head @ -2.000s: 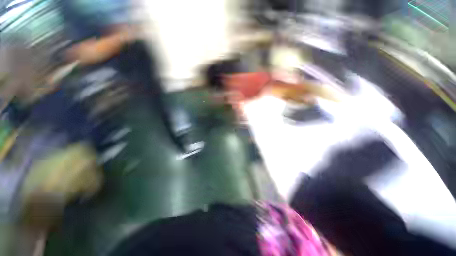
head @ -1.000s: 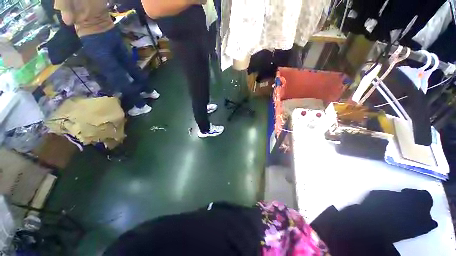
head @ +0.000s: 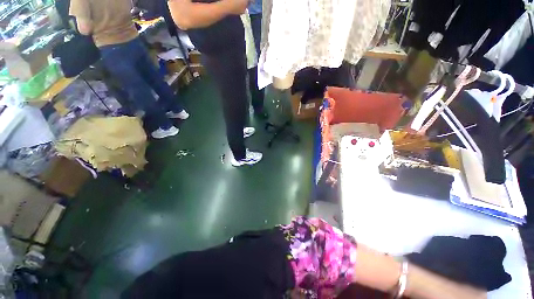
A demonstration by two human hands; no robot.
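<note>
A black garment [head: 462,257] lies bunched on the white table [head: 375,204] at the lower right. My left forearm, with a light bracelet at the wrist and a pink floral sleeve above it, reaches rightward over the near part of the garment. My left hand is cut off or hidden at the bottom right edge, so its fingers and what they touch cannot be made out. My right hand is not in view.
At the table's far end are a box of small things [head: 418,149], a dark flat object [head: 423,182], papers [head: 486,187] and hangers. A red-orange bin [head: 366,108] stands beyond. People stand at upper left, near a tan cloth pile [head: 105,143].
My left forearm has come into view, reaching right across the garment. The view has steadied from a blur. The garment's near part is now covered by the arm.
</note>
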